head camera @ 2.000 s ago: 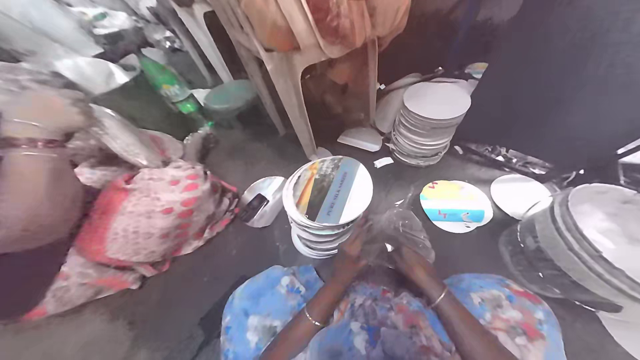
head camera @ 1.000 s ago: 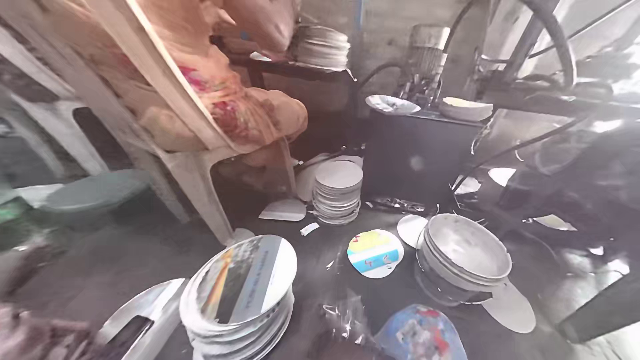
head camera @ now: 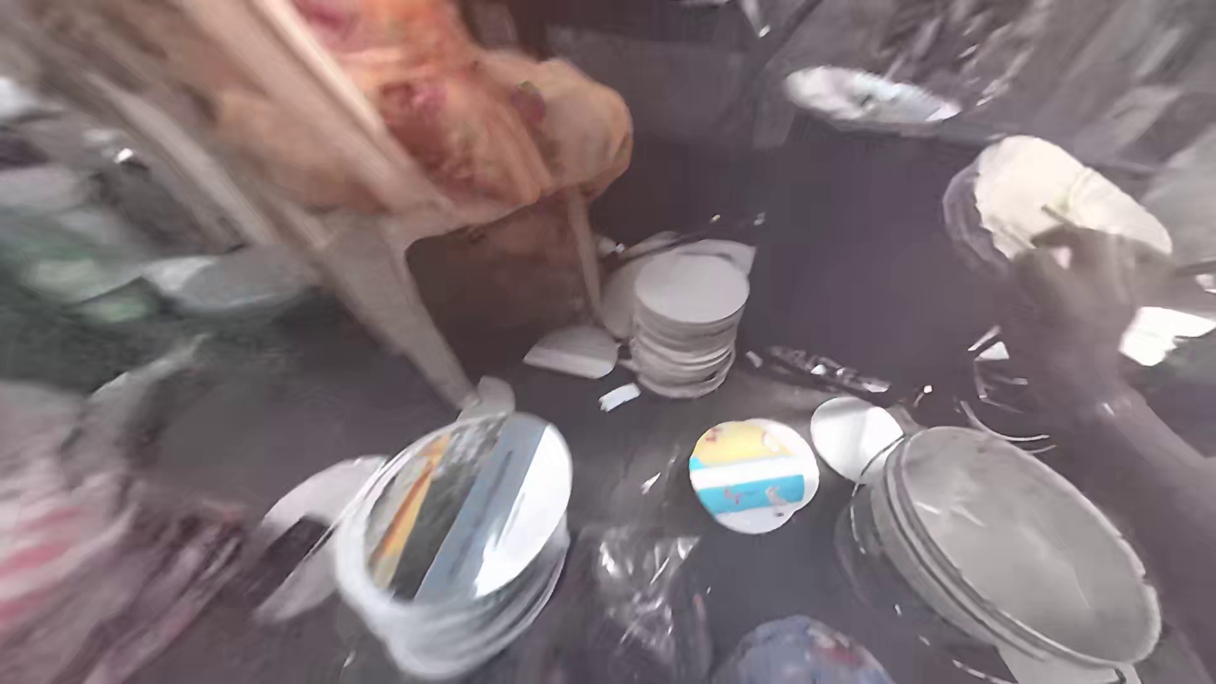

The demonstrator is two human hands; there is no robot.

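Note:
At the right, my right hand (head camera: 1069, 285) reaches forward, its fingers on a round pale stack or bundle (head camera: 1064, 195) beside a dark box; blur hides how firmly it holds this. Below my forearm lies a stack of grey paper plates (head camera: 1026, 541), tilted, in clear plastic. A printed disc (head camera: 752, 475) and a plain white disc (head camera: 855, 437) lie on the floor. At lower left stands a wrapped stack of discs with a printed top (head camera: 465, 513). Clear plastic film (head camera: 646, 589) lies between that stack and my clothing. My left hand is out of view.
A plastic chair (head camera: 380, 275) with a seated person in orange clothing is at upper left. A stack of white discs (head camera: 692, 323) stands by its leg, near a dark box (head camera: 855, 256). A silvery plate (head camera: 869, 95) rests on the box. Patterned cloth is at far left.
Both hands were at the clear plastic in my lap two seconds ago. Now my right hand is out at the right on the pale bundle, and the left has left the view. The view has swung right.

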